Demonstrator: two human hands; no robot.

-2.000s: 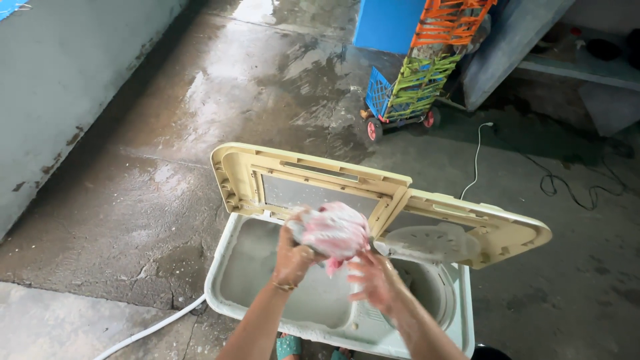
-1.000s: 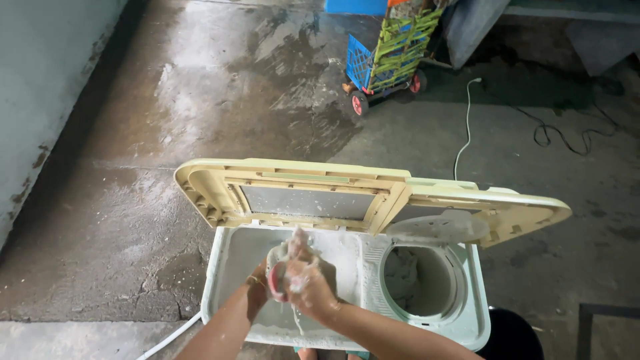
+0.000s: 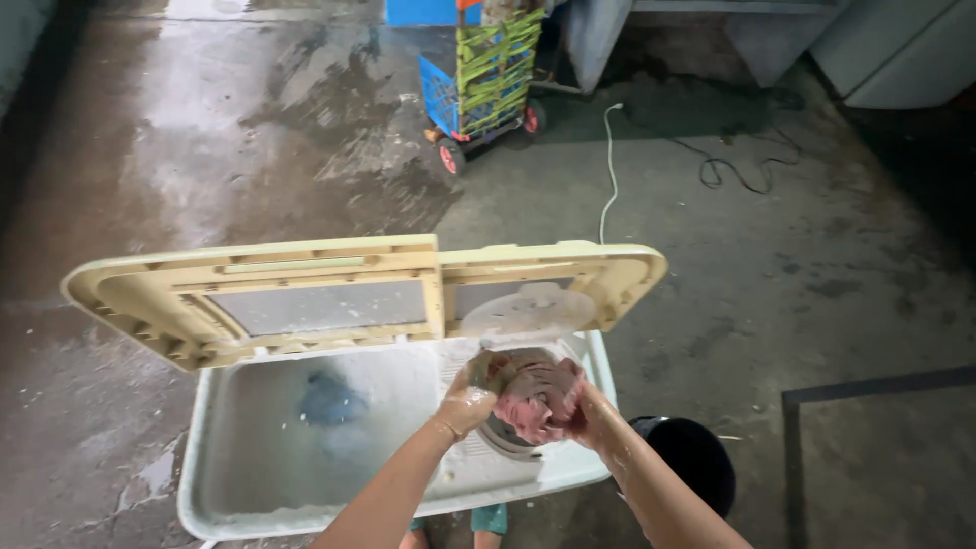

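A bunched wet pink cloth (image 3: 534, 400) is held between my two hands over the round spin tub (image 3: 509, 444) of a twin-tub washing machine. My left hand (image 3: 469, 400), wet with suds, grips its left side, where a yellowish part shows. Around its right side my right hand (image 3: 591, 415) is closed, the fingers partly hidden by the cloth. To the left, the wash tub (image 3: 259, 427) holds cloudy water with a blue cloth (image 3: 332, 398) under the surface. Both cream lids (image 3: 320, 263) stand raised behind the tubs, and a translucent round inner cover (image 3: 530, 309) leans at the right lid.
A black bucket (image 3: 690, 461) stands at the machine's right. Beyond the lids are a white power cord (image 3: 610, 175) on the concrete floor, a wheeled cart (image 3: 496, 84) with a blue crate, and a thin dark cable (image 3: 713, 171). My feet are below the machine's front edge.
My hands have moved right with the pink cloth, from above the wash tub to above the spin tub. The blue cloth in the water now shows.
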